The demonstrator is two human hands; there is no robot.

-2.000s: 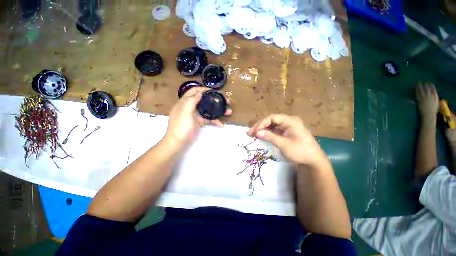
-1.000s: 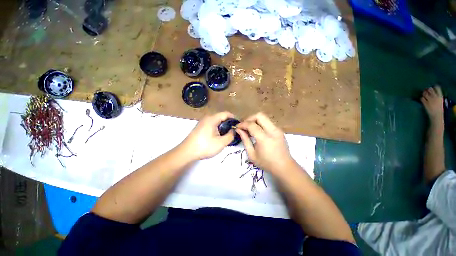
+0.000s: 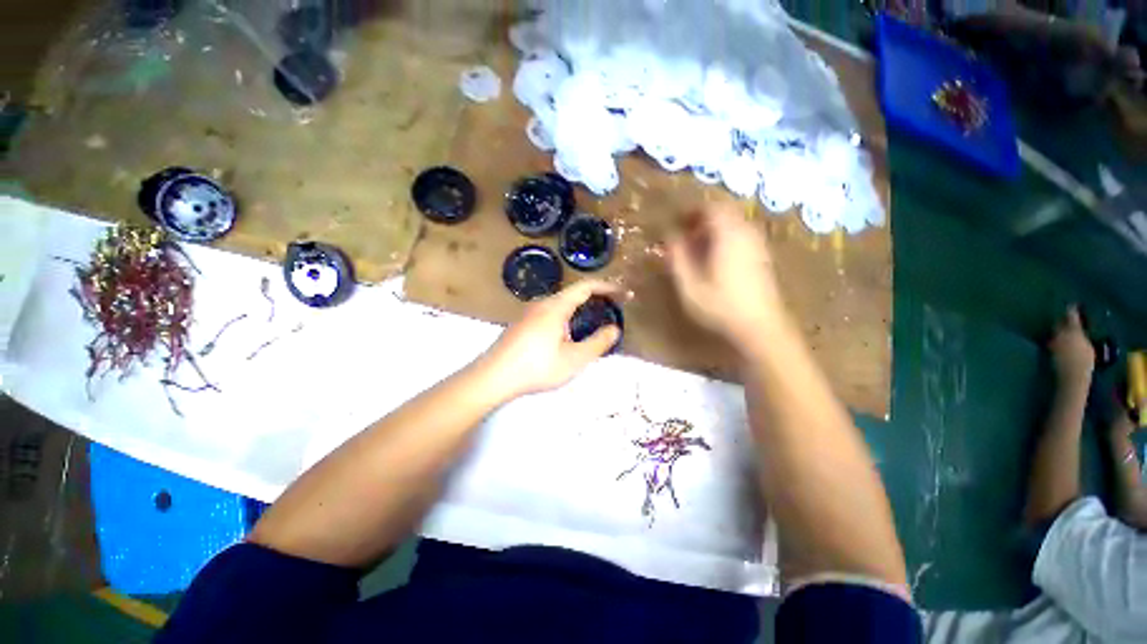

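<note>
My left hand grips a round black housing at the near edge of the brown board. My right hand is blurred over the board, right of the housing and below the pile of white discs; whether it holds anything cannot be told. Several other housings lie just beyond my left hand, one of them here. A small bunch of wire leads lies on the white sheet between my forearms.
The main wire pile is at left, near stacked housings and another housing. A clear bag is upper left. A blue tray with wires is upper right. A person's hand is at far right.
My right hand has left the housing and moved up and right towards the white discs. My left hand still holds the housing. The view has shifted, so the board's things sit lower.
</note>
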